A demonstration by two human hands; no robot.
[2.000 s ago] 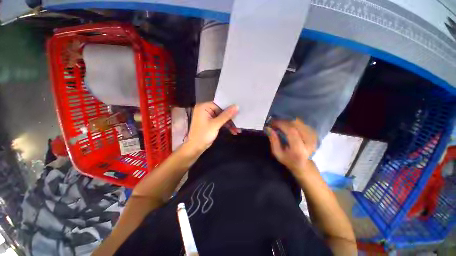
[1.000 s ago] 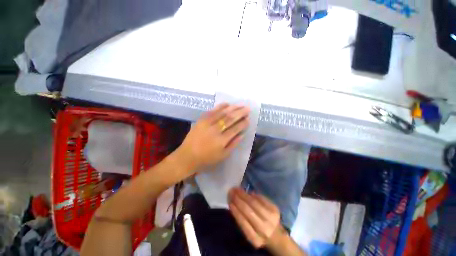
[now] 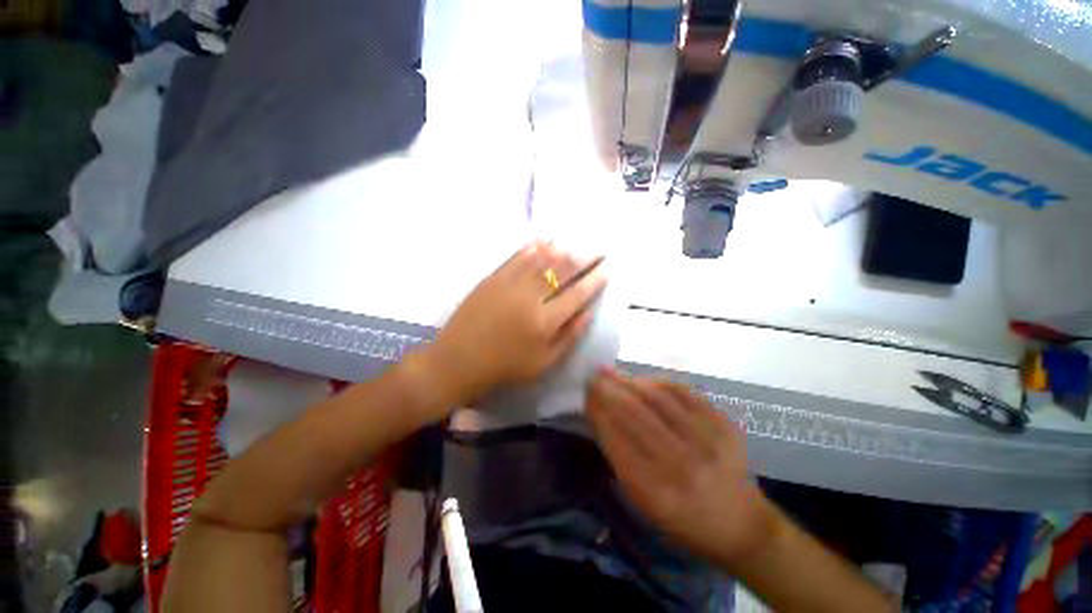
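Note:
A pale grey strip point(image 3: 557, 389) lies over the table's front edge and runs up toward the machine, where bright glare hides its far part. My left hand point(image 3: 521, 317) rests flat on the strip, with a ring on one finger. My right hand point(image 3: 677, 461) is slightly blurred at the strip's lower right edge, its fingertips touching it; whether they pinch it is unclear. The white sewing machine point(image 3: 766, 72) stands above, its needle area in glare, with a grey knurled part point(image 3: 708, 222) beside it.
Dark grey cloth point(image 3: 299, 96) lies on the table's left. A black rectangle point(image 3: 916, 240) lies under the machine arm. Thread snips point(image 3: 972, 400) and small coloured items point(image 3: 1056, 374) are at right. A red basket point(image 3: 180, 443) stands below left. A white stick point(image 3: 459, 557) is at bottom centre.
The view has tilted up from the lap to the machine. The strip has moved from the lap onto the table toward the needle, and my left hand has moved onto it.

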